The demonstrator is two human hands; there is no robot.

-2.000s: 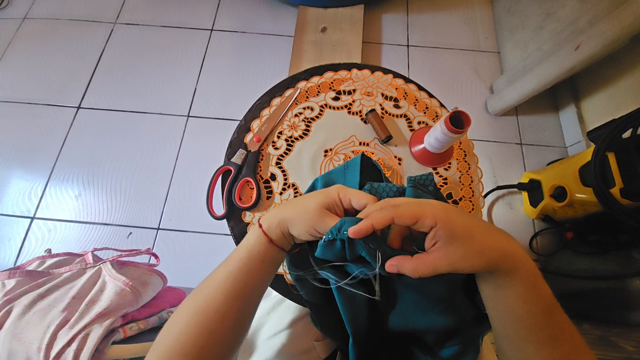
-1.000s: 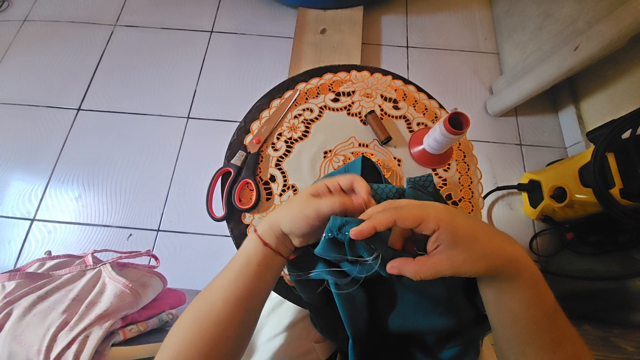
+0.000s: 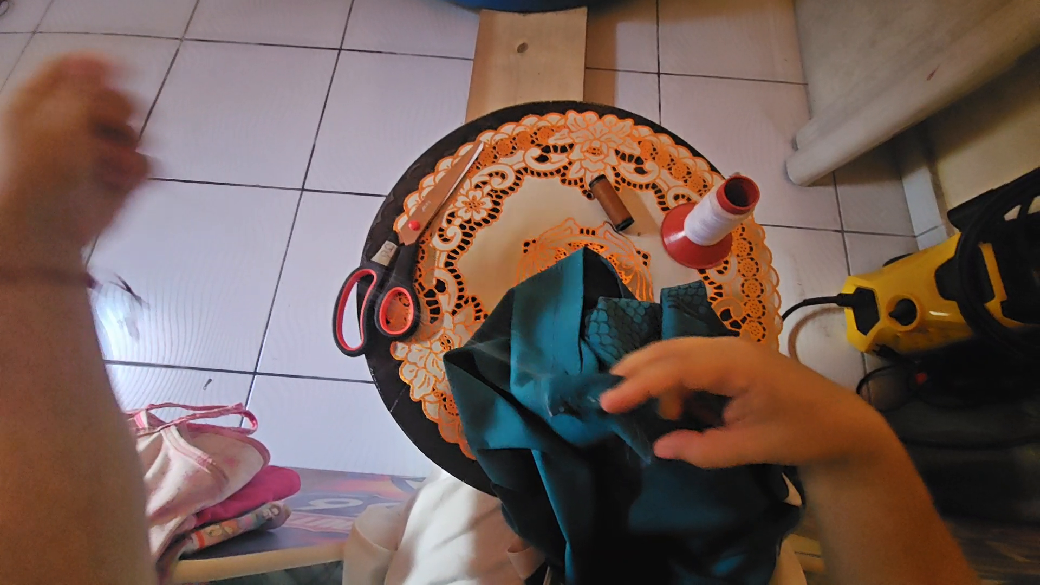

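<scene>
Teal fabric (image 3: pixel 552 422) lies bunched over the near part of a round table with an orange-and-white cutwork cover (image 3: pixel 496 236). My right hand (image 3: pixel 731 398) is at the fabric's right side, thumb and fingers curved around some of the cloth. Raised at the far left, my left hand (image 3: pixel 69 154) is blurred and away from the fabric; whether it pinches a needle or thread cannot be seen. Scissors with black-and-red handles (image 3: pixel 398 268) lie on the table's left edge. A brown thread spool (image 3: pixel 611 203) lies beside a cone of white thread (image 3: pixel 708 223).
Folded pink clothes (image 3: pixel 203 479) are stacked at the lower left. A yellow machine with a black cable (image 3: pixel 918 292) stands on the right. Beyond the table, a wooden board (image 3: pixel 526 65) extends over the tiled floor (image 3: pixel 236 106).
My left hand has moved from the fabric up and out to the far left. My right hand remains at the cloth.
</scene>
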